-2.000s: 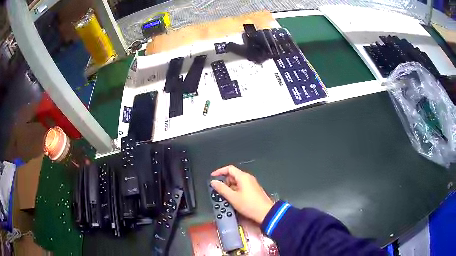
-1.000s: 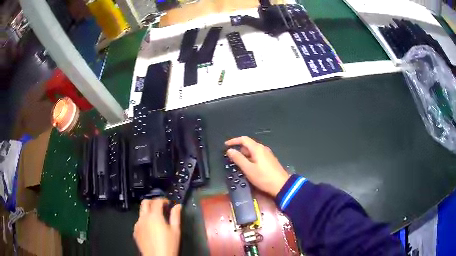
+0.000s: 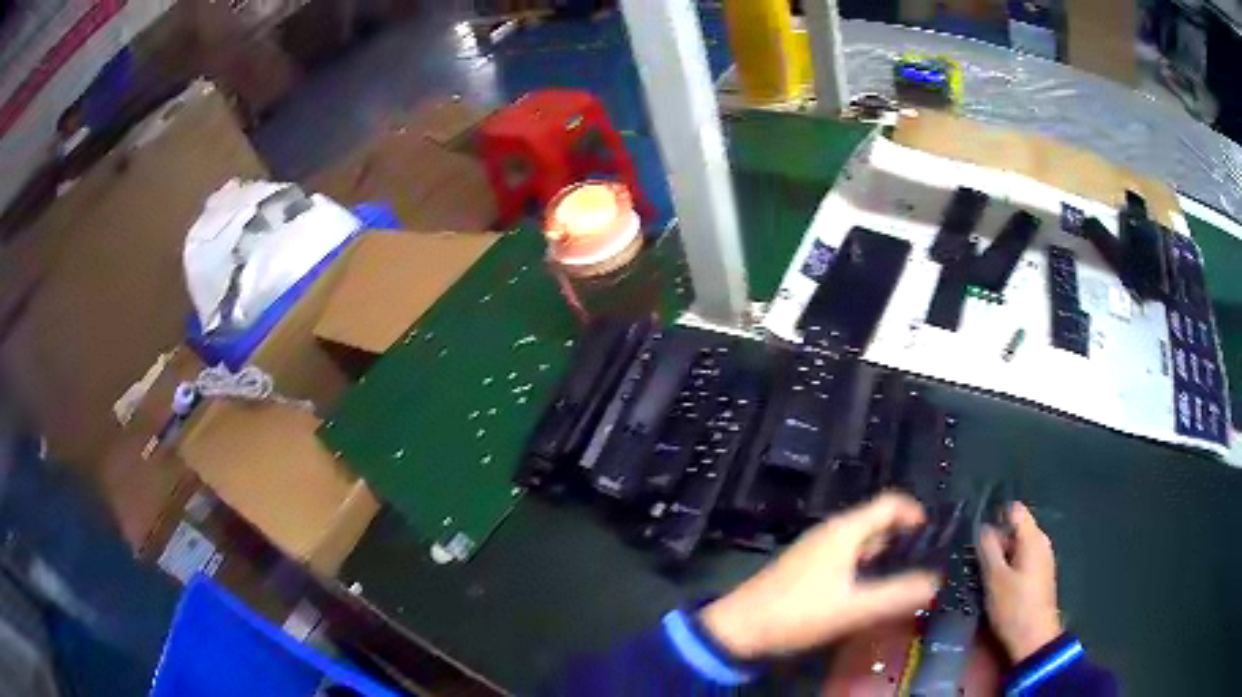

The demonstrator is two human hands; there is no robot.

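Observation:
My left hand [image 3: 824, 579] holds a black remote control [image 3: 915, 542] above the bench; both are blurred. A dark grey remote control [image 3: 949, 637] lies on the red-brown test fixture [image 3: 861, 670], whose yellow block shows beside the remote's lower end. My right hand [image 3: 1024, 583] grips the upper end of that remote from the right side. Most of the fixture is hidden by my hands or cut off by the picture's lower edge. Black remotes [image 3: 695, 436] lie side by side in overlapping rows to the left of my hands.
A white sheet [image 3: 899, 302] behind the rows holds black pieces, a small green board [image 3: 1015, 343] and a navy label sheet [image 3: 1199, 341]. A pale upright [image 3: 695, 177], an orange-lidded jar [image 3: 593, 232], a red stool [image 3: 552, 143], cartons [image 3: 279, 470] and a blue bin [image 3: 245, 647] are at left.
The view has swung to the left. My left hand has lifted a remote from the rows and brought it beside the fixture. My right hand stays at the remote on the fixture.

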